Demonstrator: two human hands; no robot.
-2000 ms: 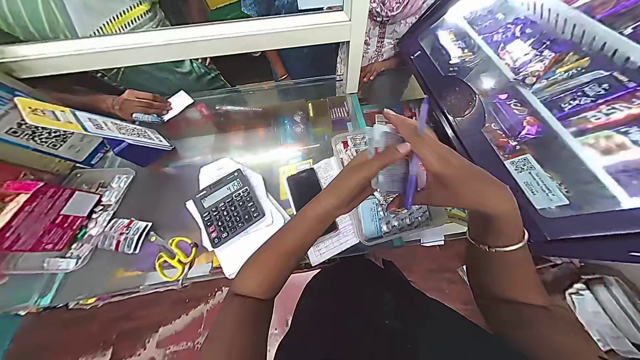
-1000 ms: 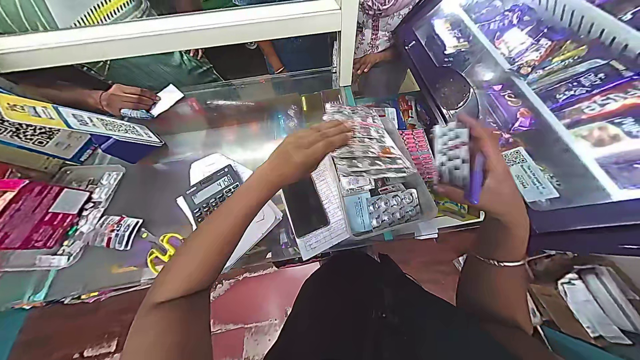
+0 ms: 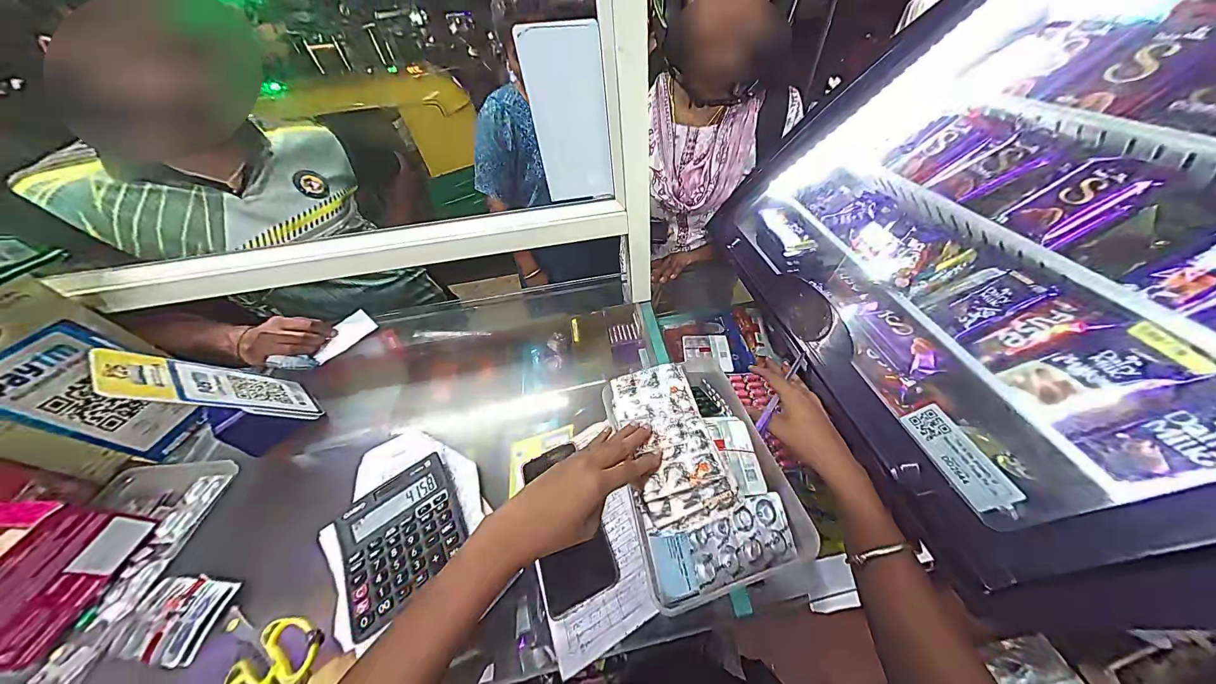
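My left hand [image 3: 594,484] lies with its fingers over the left edge of a stack of silver blister packs [image 3: 670,442] in a clear plastic tray [image 3: 812,537]; its thumb is hidden, so a grip cannot be told. Another blister pack with large round pockets [image 3: 750,541] is at the tray's near end. On the tray's right, my right hand [image 3: 803,418] has a purple pen [image 3: 774,404] between its fingers and reaches beside pink blister packs [image 3: 750,388]. A black phone [image 3: 579,570] on written paper [image 3: 617,608] is partly under my left wrist.
A calculator [image 3: 404,546] lies on papers, with yellow-handled scissors [image 3: 275,655] nearer me. Left stand payment-code signs [image 3: 204,385] and a box of medicine packs [image 3: 223,475]. A lit chocolate display case [image 3: 959,551] borders the right. Beyond the framed glass partition [image 3: 380,252] are several people, one holding white paper [image 3: 349,335].
The grey-silver blister packs seen in my right hand one second ago are no longer in it, and that hand has moved to the tray's far right side. The view has tilted up.
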